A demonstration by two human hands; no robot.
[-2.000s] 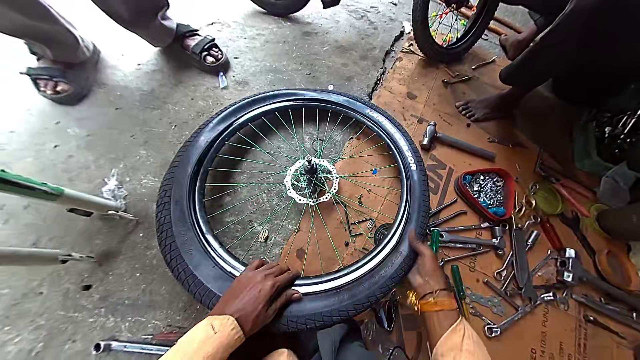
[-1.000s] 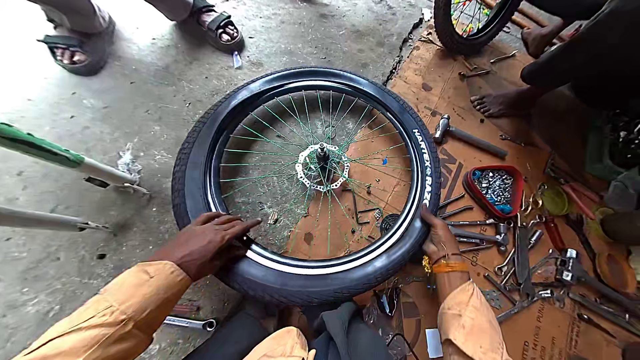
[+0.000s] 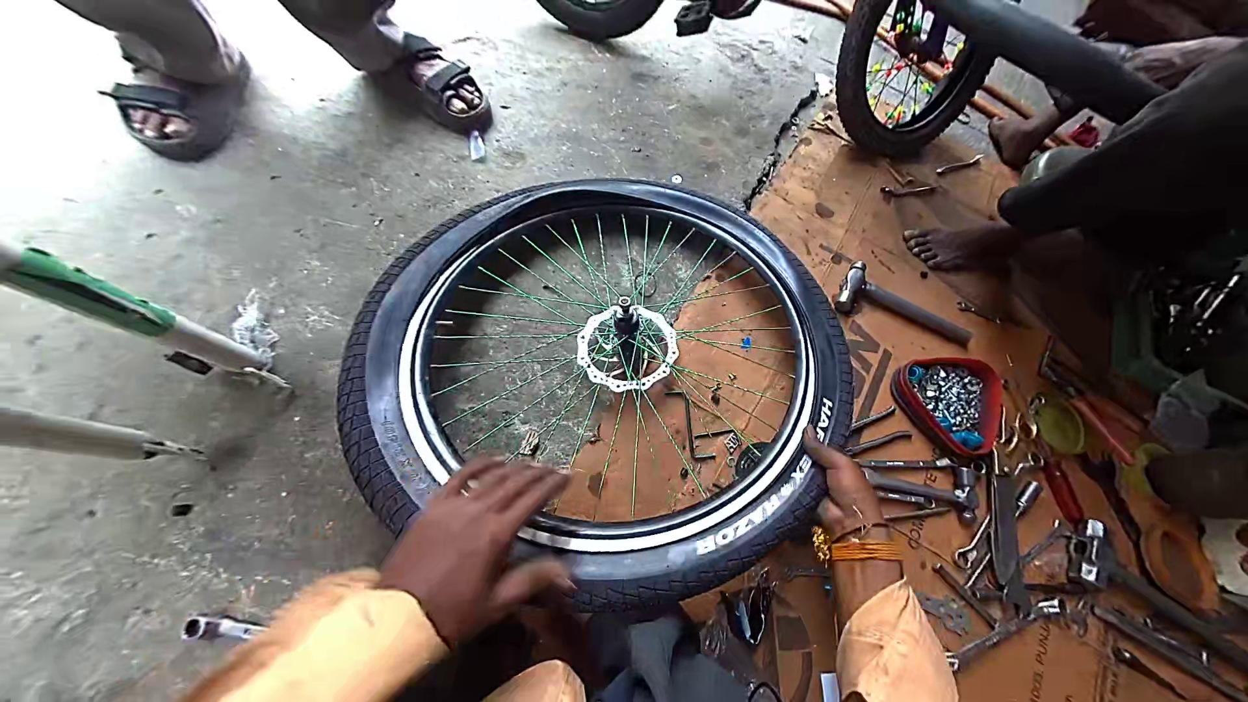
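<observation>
A bicycle wheel with a black tyre (image 3: pixel 385 448), green spokes and a white brake disc rotor (image 3: pixel 627 349) on its hub lies tilted before me. My left hand (image 3: pixel 478 546) is over the near left part of the rim and tyre, fingers spread and blurred; whether it touches cannot be told. My right hand (image 3: pixel 846 487) grips the tyre at its lower right, thumb on the sidewall. At the far left the tyre bulges unevenly beside the rim.
Cardboard at right carries a hammer (image 3: pixel 902 304), a red tray of small metal parts (image 3: pixel 948 405), and several spanners (image 3: pixel 1004 634). White-green frame tubes (image 3: pixel 97 302) reach in from the left. A person's sandalled feet (image 3: pixel 448 88) stand at the top; another person's bare foot (image 3: pixel 960 246) is right.
The tyre's printed lettering has turned clockwise toward me along the lower right. My left hand has shifted right along the near rim since a second ago, and its fingers have spread.
</observation>
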